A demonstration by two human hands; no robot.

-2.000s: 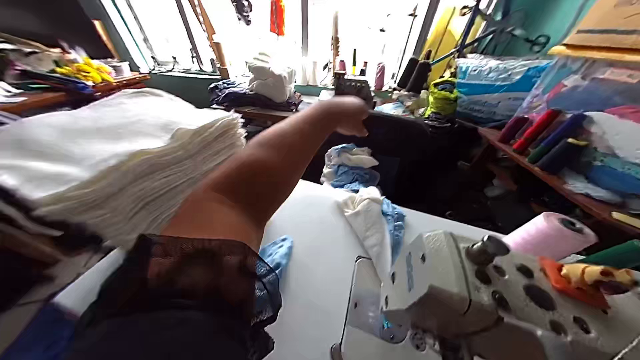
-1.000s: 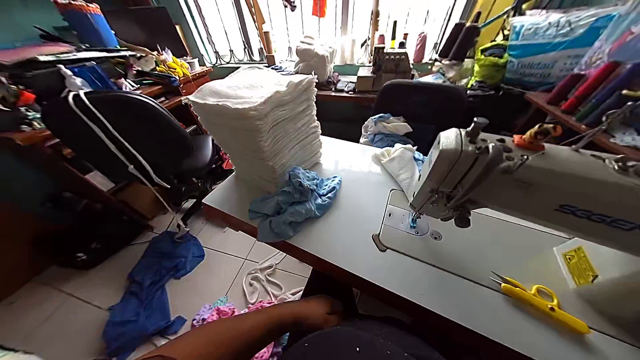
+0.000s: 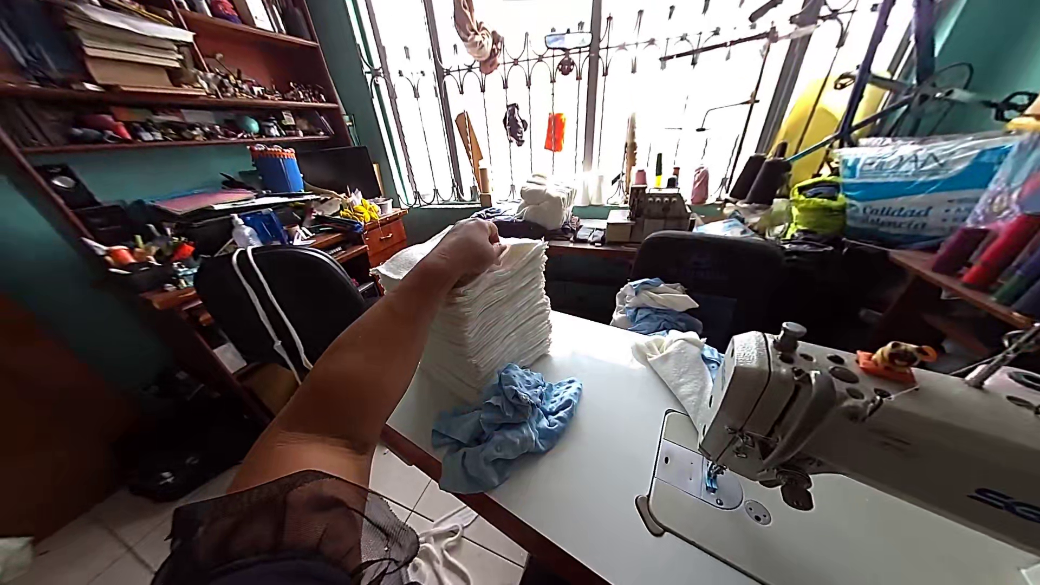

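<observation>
My left hand reaches to the top of a tall stack of folded white cloths, its fingers bent over the upper layer; whether they grip a cloth is hard to see. My right hand is out of the frame. A crumpled light blue cloth lies in front of the stack at the table's edge. To the right stands an industrial sewing machine, its presser foot over the needle plate. Behind its head, a white and blue cloth hangs over the table's far edge.
Black chairs stand left of the table and behind it. A small dog figurine sits on the machine. Beyond are a windowsill bench with thread cones and a second machine. White straps lie on the tiled floor.
A hand was low near my lap one second ago; now my left hand is on the white stack. The view has shifted widely. The light blue cloth remains beside the stack.
</observation>
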